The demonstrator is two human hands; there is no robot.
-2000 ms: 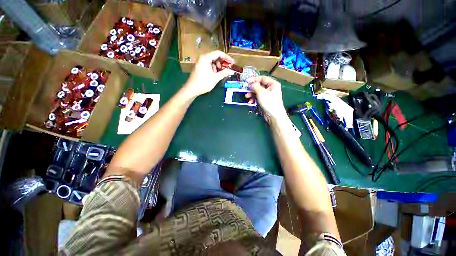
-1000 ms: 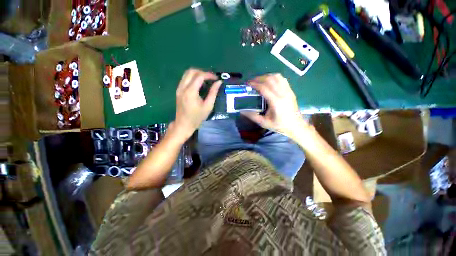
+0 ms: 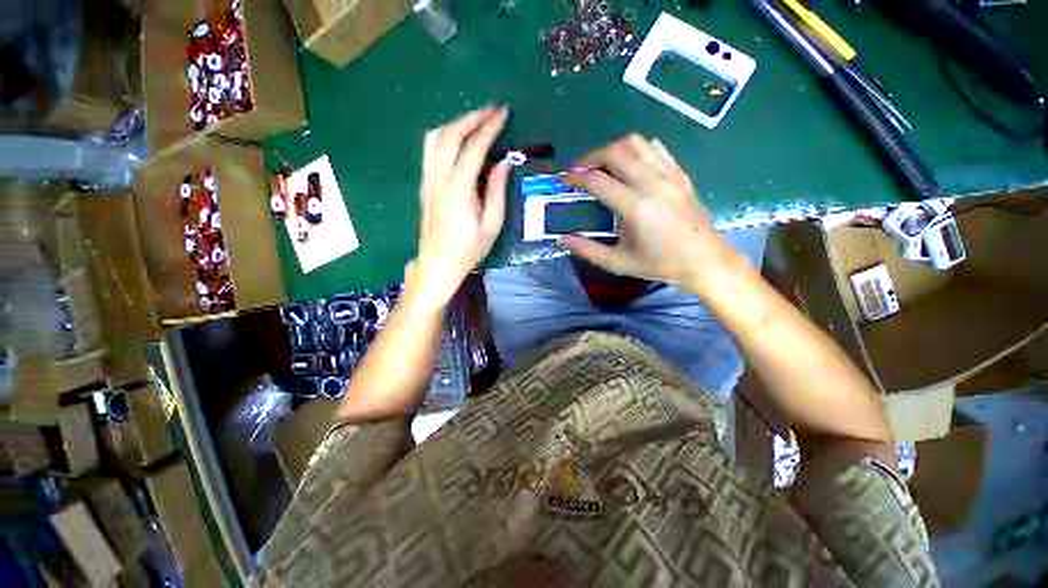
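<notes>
The white inner frame (image 3: 556, 219) with the blue part (image 3: 544, 185) along its top lies at the bench's front edge. My right hand (image 3: 644, 207) is around its right end, thumb and fingers on it. A dark strip with a white disc (image 3: 517, 157) lies just above the frame. My left hand (image 3: 462, 198) is beside the strip's left end, thumb and fingers apart; whether it touches the strip is unclear. The white front housing (image 3: 691, 71) lies farther back on the right.
Small dark-red and silver parts (image 3: 587, 38) lie at the back centre. A white card (image 3: 326, 227) holds red-brown parts at left, beside two cardboard boxes (image 3: 255, 255). Long tools (image 3: 870, 120) lie at right. A black tray (image 3: 365, 341) and a box of white housings (image 3: 961, 320) sit below bench level.
The view has tilted down and closer. Since two seconds ago, the red-brown strip has left my left hand's fingers and now lies by the frame. My right hand has moved onto the frame.
</notes>
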